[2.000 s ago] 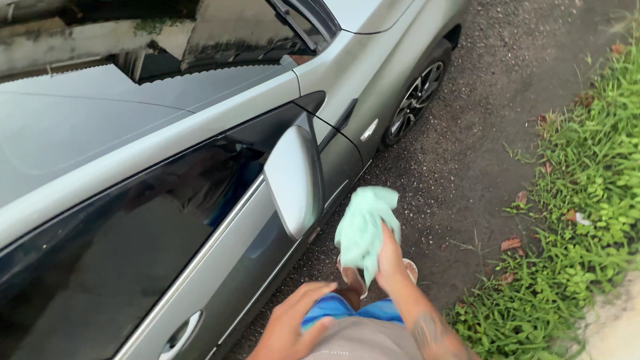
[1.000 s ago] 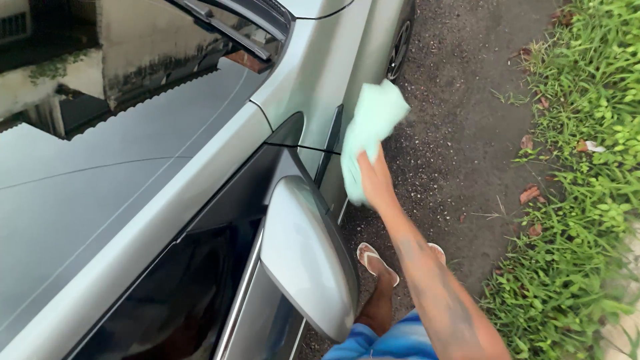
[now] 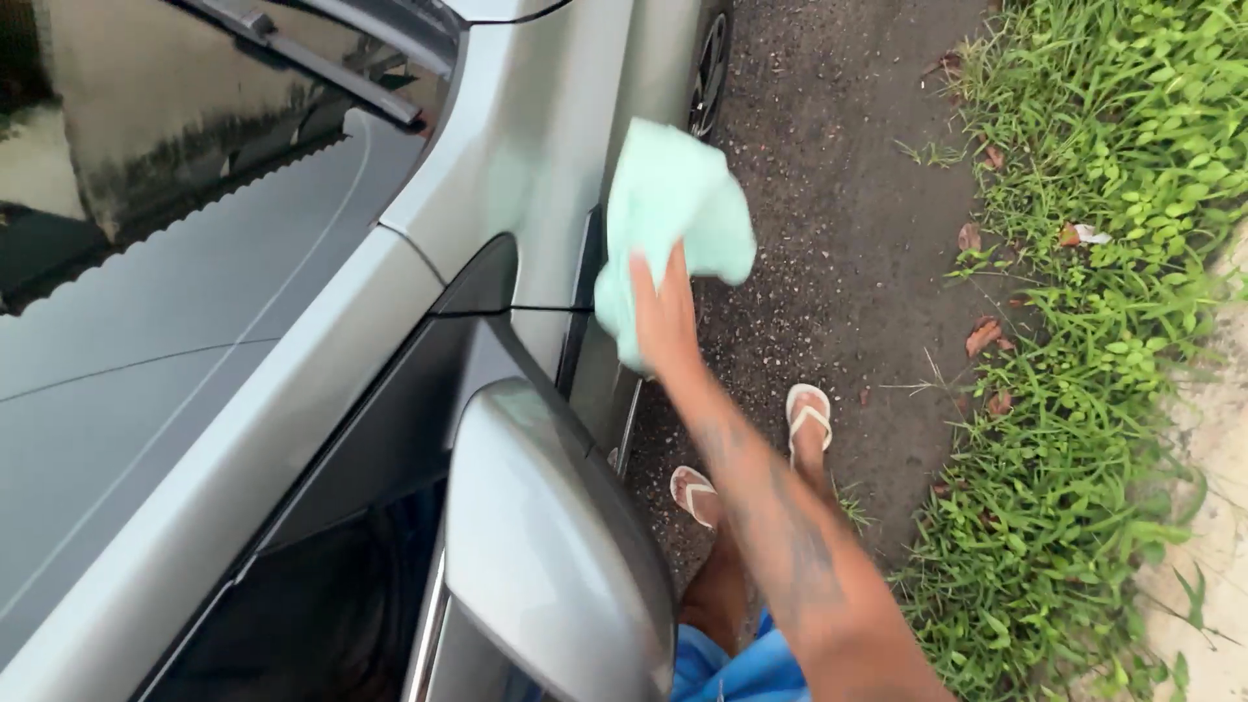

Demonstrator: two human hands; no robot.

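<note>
A pale green cloth (image 3: 682,200) is in my right hand (image 3: 668,317), slightly blurred, spread beyond my fingers beside the front fender (image 3: 561,185) of a silver car. Whether the cloth touches the fender I cannot tell. Nearer to me than the hand is the silver side mirror (image 3: 546,546), left of my forearm. The windshield (image 3: 195,292) with a wiper arm (image 3: 331,78) lies to the left, reflecting a building. My left hand is out of view.
A front wheel (image 3: 712,73) shows at the top. My feet in white flip-flops (image 3: 808,417) stand on dark gravelly ground (image 3: 838,244) beside the car. Green grass and weeds (image 3: 1092,390) border it, with a pale concrete edge (image 3: 1214,487) at far right.
My left hand, visible near my waist two seconds ago, has left the view. My right hand has reached forward along the car with the cloth. The view has moved closer to the windshield and mirror.
</note>
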